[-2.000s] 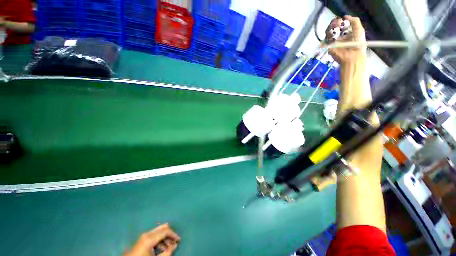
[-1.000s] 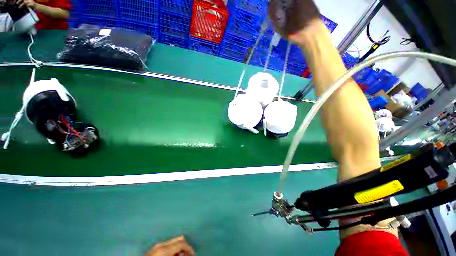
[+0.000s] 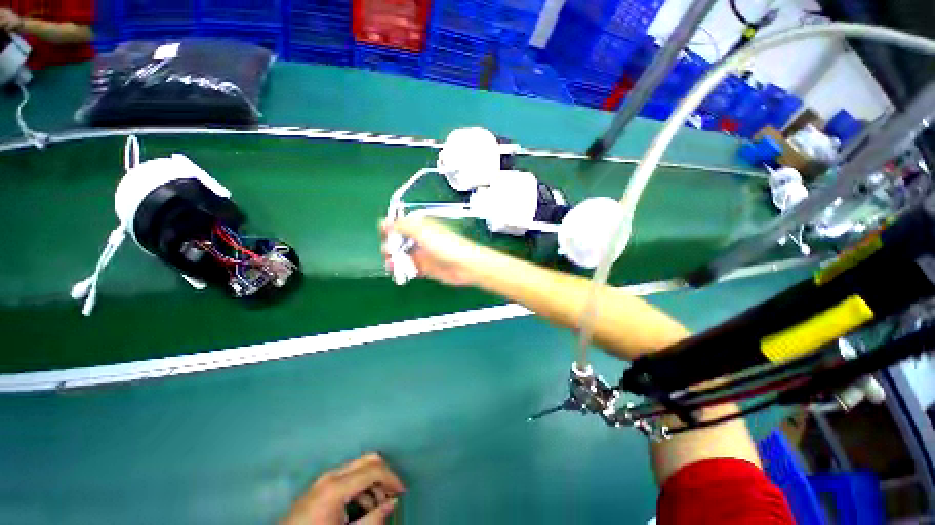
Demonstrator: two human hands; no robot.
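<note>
Three white-topped camera units [image 3: 504, 199] lie on the green conveyor belt, with black parts showing behind them. My right hand [image 3: 418, 250] is closed on the white ends of their pigtail cables [image 3: 401, 266], left of the units. An open camera unit [image 3: 190, 217] lies on the belt at left, with red and blue wires in its black shell and its white cable trailing down-left. My left hand [image 3: 354, 495] is at the bottom edge, partly cut off, its fingers curled around something small and dark that I cannot identify.
The auto-feed screwdriver [image 3: 759, 338] hangs across my right forearm, its feed hose [image 3: 656, 154] arching above. A black plastic-wrapped bundle [image 3: 176, 84] lies beyond the belt. Blue crates [image 3: 461, 41] stand behind. A person's arm [image 3: 56, 31] shows at upper left. Another white unit [image 3: 787, 190] is at right.
My right hand has come down and left from the upper right with the cables, and the three units now lie spread on the belt. The open unit has moved right. My left hand shows more.
</note>
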